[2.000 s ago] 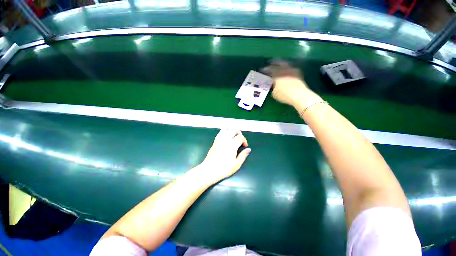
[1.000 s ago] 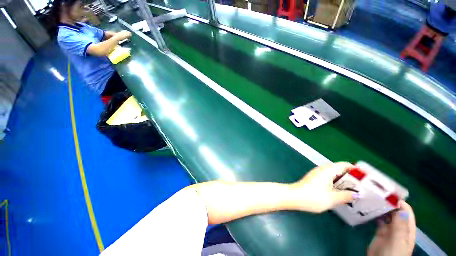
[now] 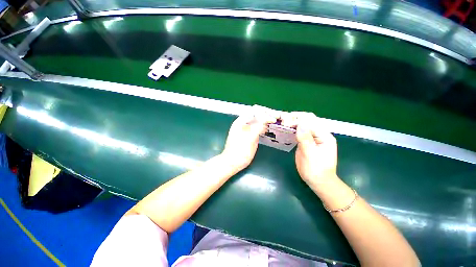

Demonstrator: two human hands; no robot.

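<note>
A small pale box [image 3: 280, 137] with dark marks on its face is held between my two hands, over the near edge rail of the belt. My left hand [image 3: 245, 136] grips its left side. My right hand [image 3: 316, 148] grips its right side, with the fingers at its upper edge. The fingers hide the box's upper part. A second white box [image 3: 169, 61] with dark marks lies flat on the green conveyor belt [image 3: 235, 78] at the upper left, its narrow tab towards the lower left.
The pale edge rail [image 3: 130, 90] runs between the belt and the glossy side worktop [image 3: 120, 135]. Metal posts stand at the left. A black-lined bin [image 3: 68, 190] with yellow material is at the lower left. A red stool [image 3: 459, 9] shows at the top right.
The view has swung back from the left to the belt ahead. Since two seconds ago, the belt box has shifted left in view, and both hands have come together on a box. Its red patches no longer show clearly.
</note>
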